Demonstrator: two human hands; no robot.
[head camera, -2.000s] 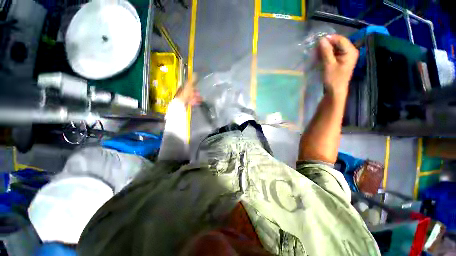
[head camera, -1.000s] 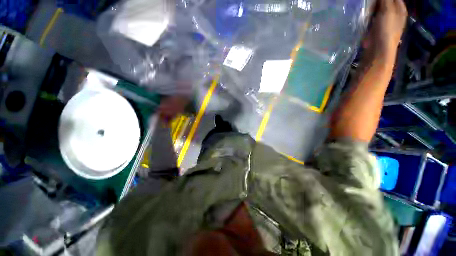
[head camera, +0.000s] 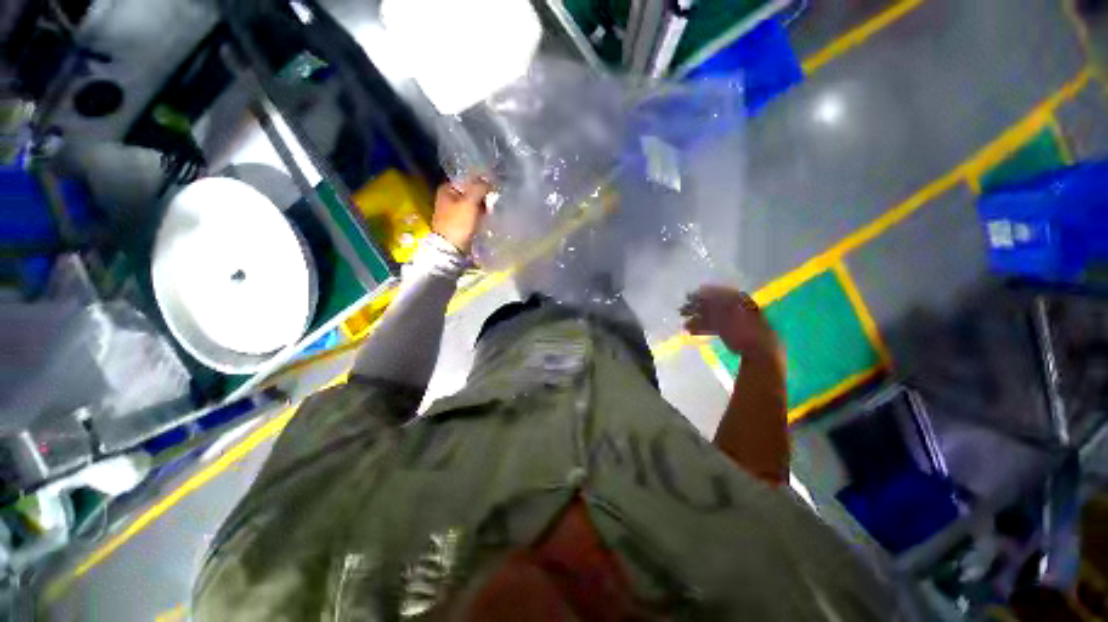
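A clear plastic bag (head camera: 571, 182) hangs spread in front of me, glossy and crinkled, with a small pale label showing on or through it. My left hand (head camera: 464, 209) is closed on the bag's left side. My right hand (head camera: 727, 318) is at the bag's lower right, blurred, with its fingers partly curled; whether it touches the bag cannot be told.
A white round reel (head camera: 233, 276) stands on the green bench at the left. A white stool seat (head camera: 468, 43) is at the top. A yellow bin (head camera: 395, 209) is beside the bench. Blue bins (head camera: 1047, 228) stand at the right. The floor has yellow lines and green squares.
The view has turned. The bag has come in closer and is less widely spread. My right hand has come down and inward from the upper right. My left hand is now clearly on the bag.
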